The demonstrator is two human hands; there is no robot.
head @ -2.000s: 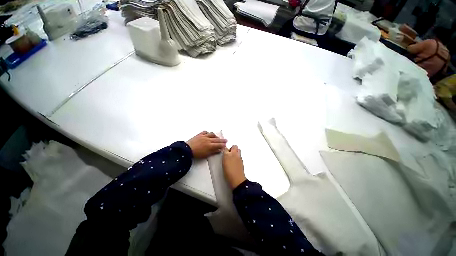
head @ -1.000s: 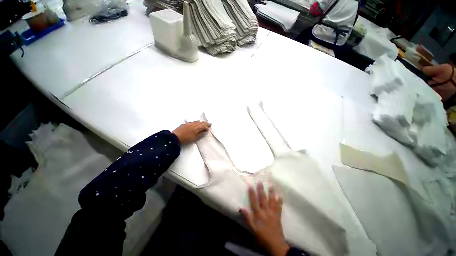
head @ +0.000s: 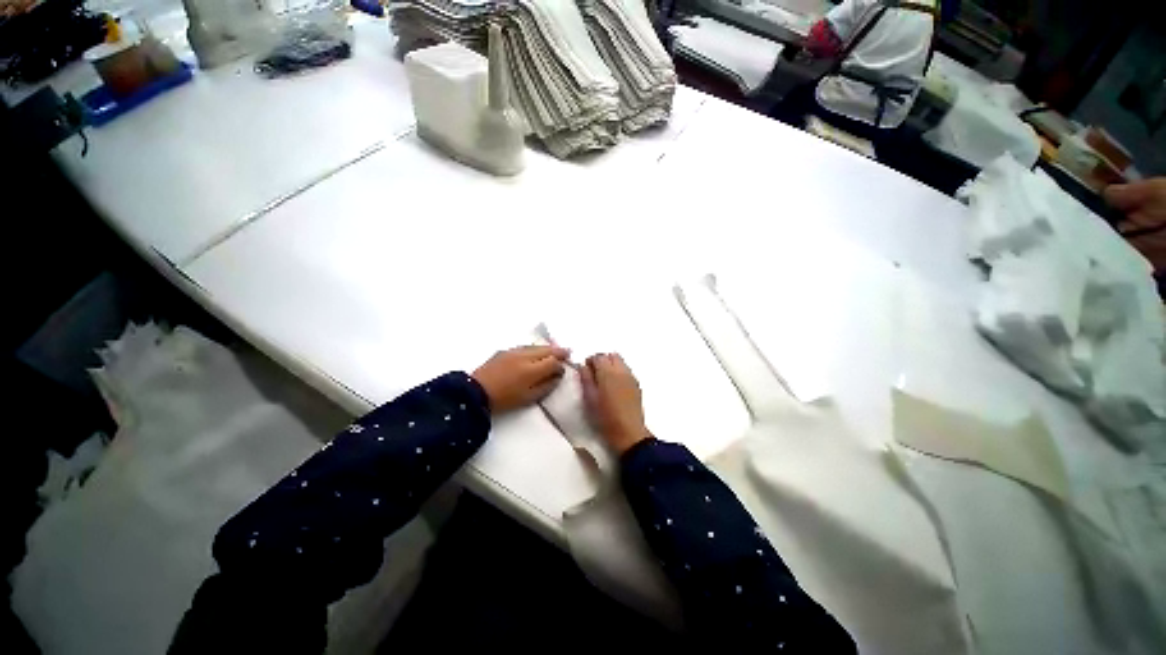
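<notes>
An off-white garment body (head: 844, 493) with two long straps lies on the white table, its lower part running to the picture's bottom edge. The right strap (head: 735, 339) lies flat. My left hand (head: 522, 378) pinches the left strap (head: 572, 412) near its end; the strap tip shows beyond the fingers. My right hand (head: 614, 394) holds the same strap just right of the left hand, fingers bent over its edge. My right sleeve hides part of the body between the straps.
A pile of pieces (head: 1023, 544) with a cream piece (head: 978, 439) lies right. White bundles (head: 1055, 288) are far right. A blocky plastic holder (head: 467, 109) and folded stack (head: 563, 77) stand at the back. White pieces (head: 192, 473) hang at left. A person (head: 880, 58) is behind.
My right hand has moved from flat on the body up to the left strap beside my left hand. My left hand has shifted slightly right and down. The garment has shifted and creased.
</notes>
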